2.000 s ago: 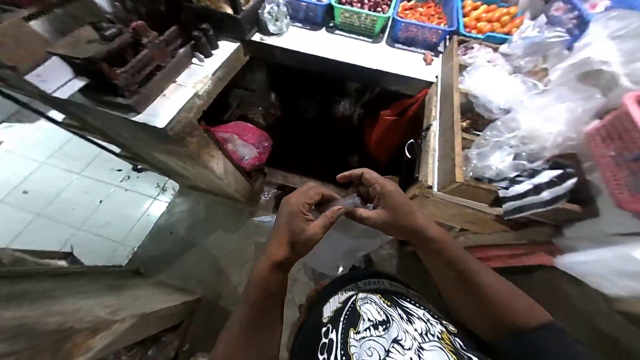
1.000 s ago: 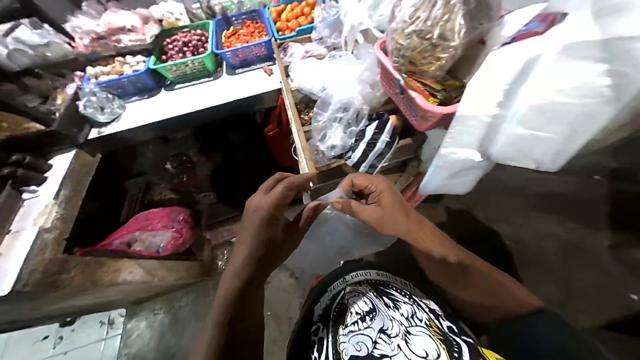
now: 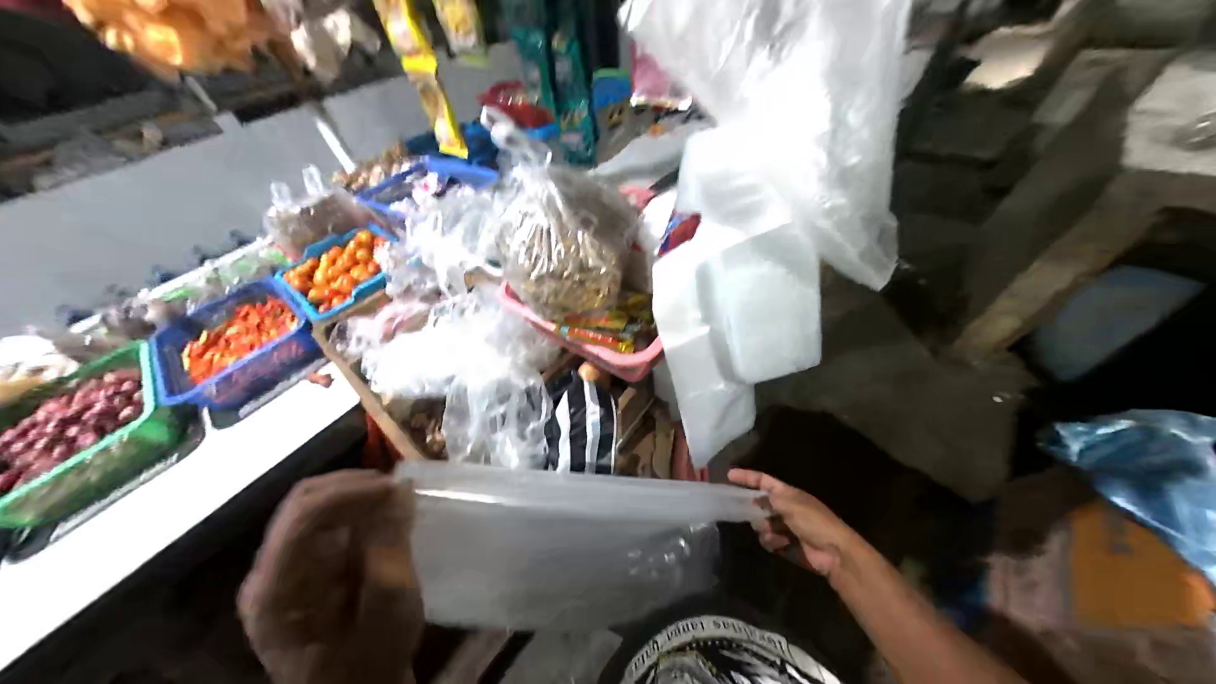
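A clear plastic bag (image 3: 570, 551) is stretched sideways in front of my body, its upper edge spread between both hands. My left hand (image 3: 332, 570), blurred by motion, grips the bag's left end. At the right end, my right hand (image 3: 793, 522) pinches the bag's edge with fingers and thumb. Behind the bag lie crumpled clear plastic bags (image 3: 475, 370) and a black-and-white striped bag (image 3: 581, 423) in a wooden compartment.
Along the counter at left are a green basket of shallots (image 3: 152, 380), a blue basket of red chillies (image 3: 171, 366) and a blue basket of tomatoes (image 3: 304, 299). A pink basket (image 3: 608, 359) holds packets and a filled bag. White plastic sheets (image 3: 760, 294) hang at right.
My hands were close together on the bag and have moved apart, spreading it wide. The view has swung to the right.
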